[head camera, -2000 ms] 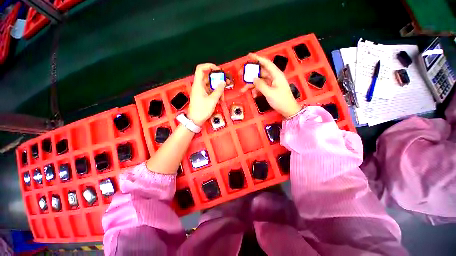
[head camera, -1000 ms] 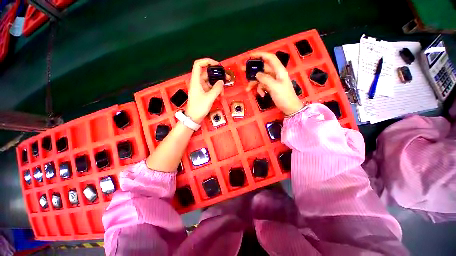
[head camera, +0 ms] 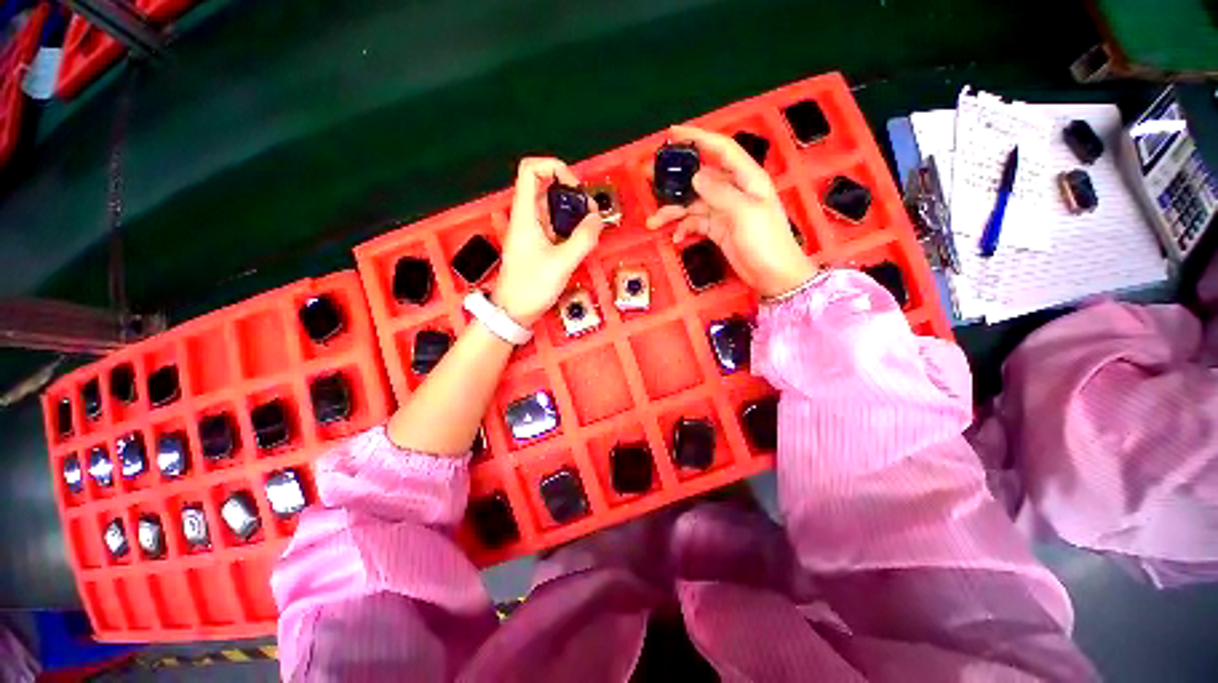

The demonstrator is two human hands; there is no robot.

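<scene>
My left hand (head camera: 545, 256) holds a dark smartwatch unit (head camera: 568, 210) between thumb and fingers above the red compartment tray (head camera: 597, 380). My right hand (head camera: 735, 214) holds another dark smartwatch unit (head camera: 676, 174) by its edges, its face up. Both screens look dark with small glints. A face-down watch unit (head camera: 606, 203) lies just right of the left-hand unit. Two more face-down units (head camera: 578, 311) with round centres lie in pockets below my hands. Dark units fill many other pockets, and one bright-faced unit (head camera: 532, 416) lies left of the tray's middle.
A second red tray (head camera: 214, 600) adjoins at left with dark and silver units. At right are a clipboard (head camera: 922, 200) with written papers (head camera: 1069, 267), a blue pen (head camera: 999, 203), two loose units (head camera: 1078, 191) and a calculator (head camera: 1175, 187). A neighbour's pink sleeve (head camera: 1115, 440) is at far right.
The two held screens went from lit white and blue to dark. The left-hand unit has tilted and moved slightly down and left. The right-hand unit has risen slightly and turned a little.
</scene>
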